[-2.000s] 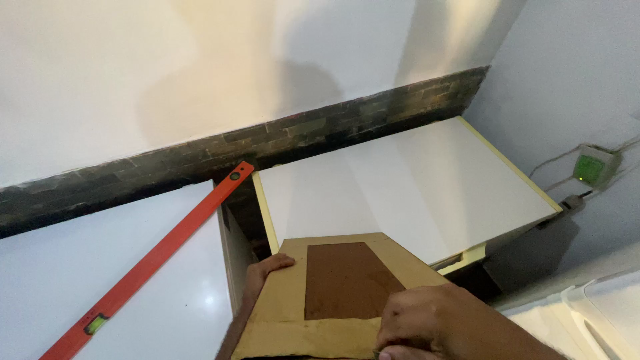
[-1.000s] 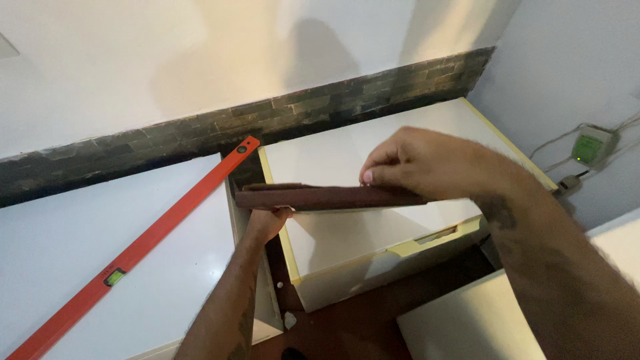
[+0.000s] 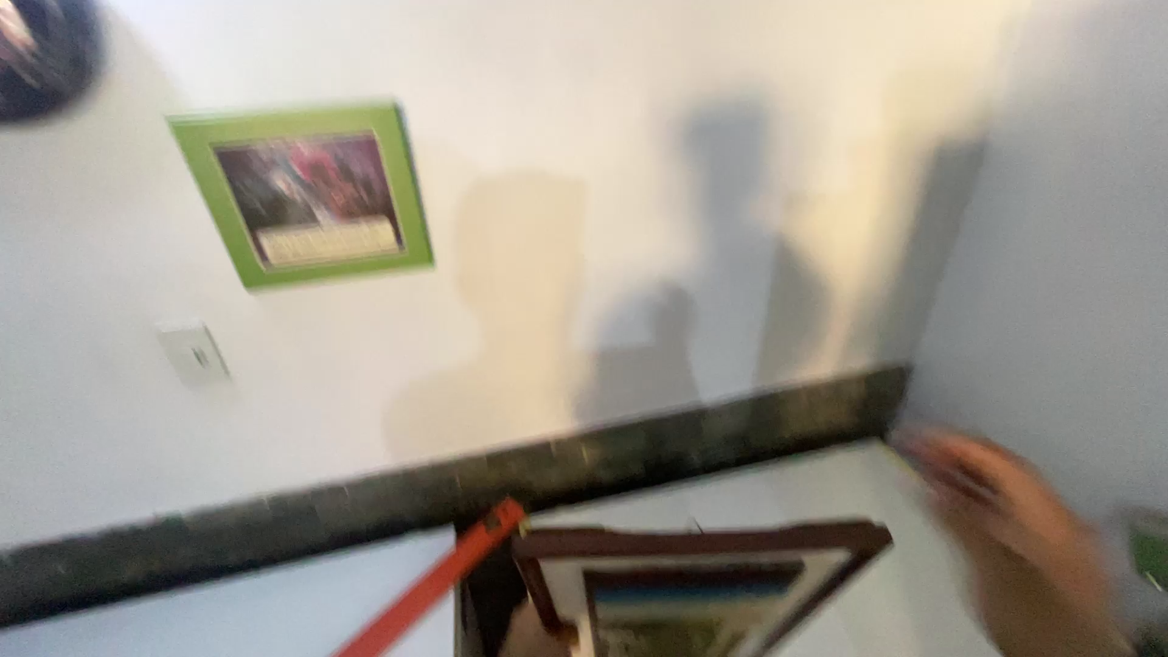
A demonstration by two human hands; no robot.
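Note:
A picture in a dark brown wooden frame (image 3: 703,543) is at the bottom of the view, its painted front with a pale mat facing up toward me. My left hand (image 3: 532,631) holds it by its lower left side, mostly hidden behind the frame. My right hand (image 3: 990,493), blurred, is off to the right of the frame and touches nothing that I can make out. Left of the frame, a red spirit level (image 3: 438,584) lies slantwise on a white cabinet top (image 3: 228,598).
A green-framed picture (image 3: 415,201) hangs on the white wall above a light switch (image 3: 193,351). Dark stone tile (image 3: 639,452) runs along the wall's base behind a second white top (image 3: 867,566). A green device (image 3: 1146,546) is at the right edge.
The framed picture has turned from its brown-papered back to its painted front. My right hand has let go of it and moved right. The view has swung up to the wall.

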